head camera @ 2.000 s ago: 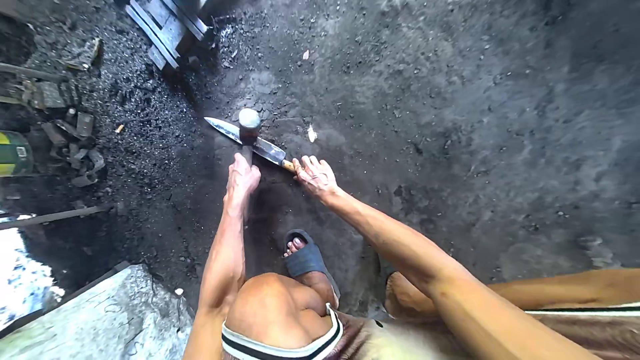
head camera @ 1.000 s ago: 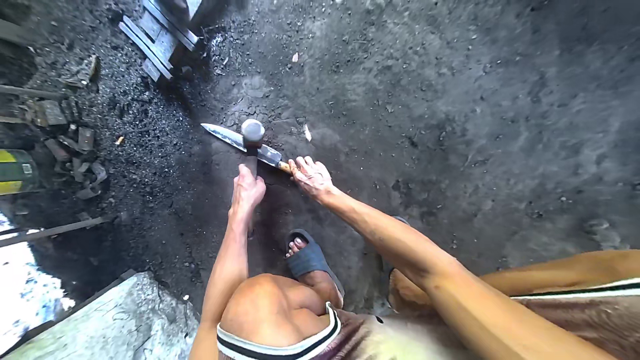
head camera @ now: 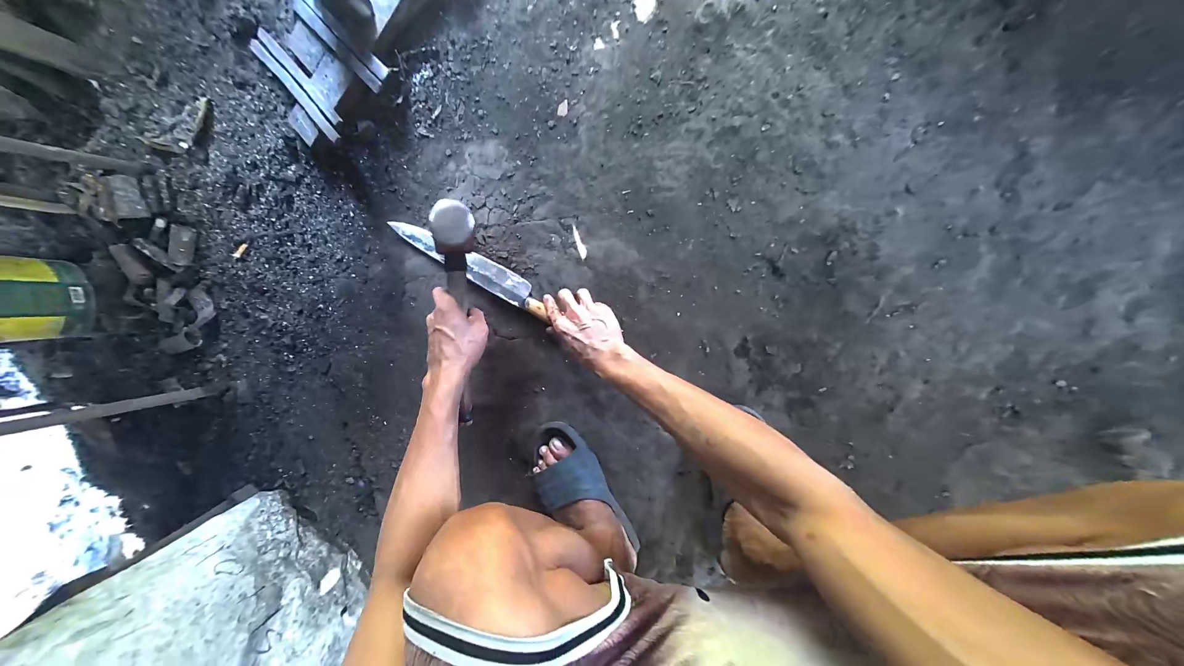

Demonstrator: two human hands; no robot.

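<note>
My left hand [head camera: 456,331] is closed around the handle of a hammer [head camera: 451,224], whose rounded metal head is uppermost and overlaps the knife blade in the view. Whether the head touches the blade I cannot tell. The large knife [head camera: 497,277] has a broad pointed blade, its tip toward the upper left, and a light wooden handle. My right hand [head camera: 585,324] grips that handle at its end. Part of the blade is hidden behind the hammer's head and neck.
Metal bars or rails [head camera: 310,79] stand at the upper left. Scrap metal pieces [head camera: 171,268] and a yellow-and-green container [head camera: 42,298] lie at the left. A pale stone-like slab [head camera: 222,592] is at the lower left. My sandalled foot [head camera: 578,481] rests on the dark dirt floor.
</note>
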